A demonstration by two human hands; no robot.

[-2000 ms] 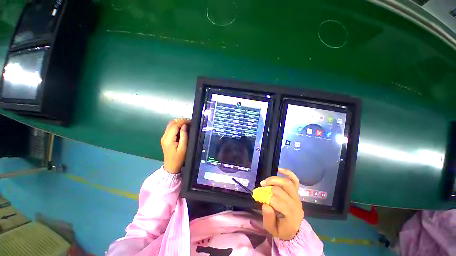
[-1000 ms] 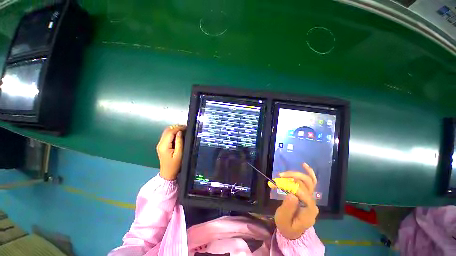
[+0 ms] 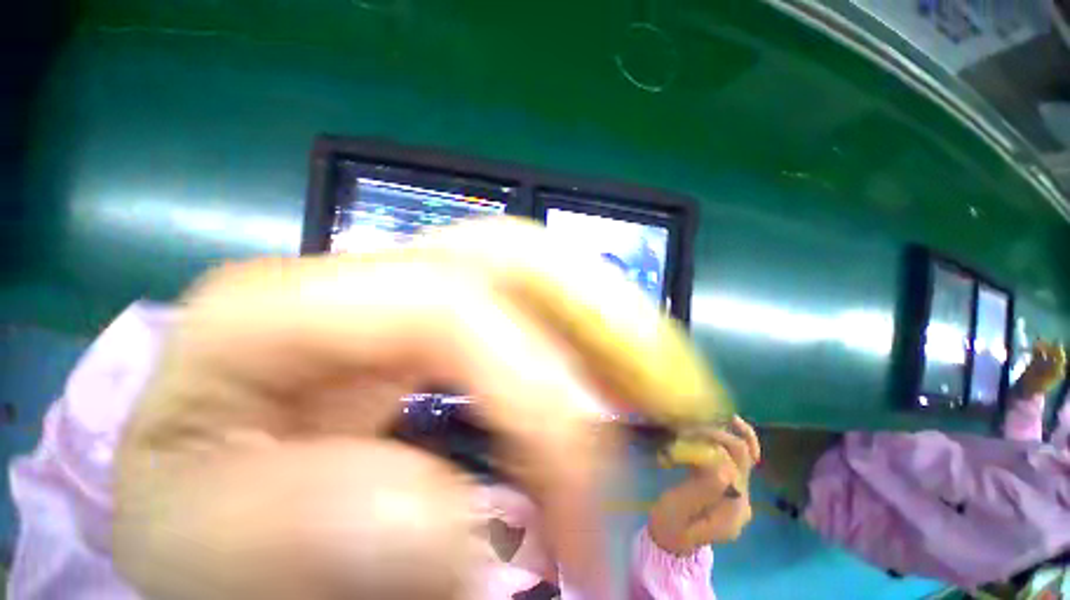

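My left hand (image 3: 352,410) is very large and blurred, close to the camera, with its fingers curled. A yellow finger cot shows on a fingertip. I cannot tell if it holds anything. Behind it, the black tray (image 3: 682,252) lies on the green bench. The left tablet (image 3: 399,209) shows rows of text, and the right tablet (image 3: 640,249) shows a pale screen. The lower parts of both are mostly hidden. My right hand (image 3: 704,498) is below the tray's right side, fingers pinched, with yellow cots. A short dark bit of the stylus seems to show at its fingertips.
Another tray with two tablets (image 3: 948,334) stands farther right on the green bench (image 3: 786,270). A person in a pink smock (image 3: 927,504) is at the lower right, one hand (image 3: 1038,367) raised near that tray. The bench's metal edge curves across the upper right.
My left hand has left the tray's left side and come up close to the camera. My right hand has moved off the tablets to below the tray. The view has shifted right.
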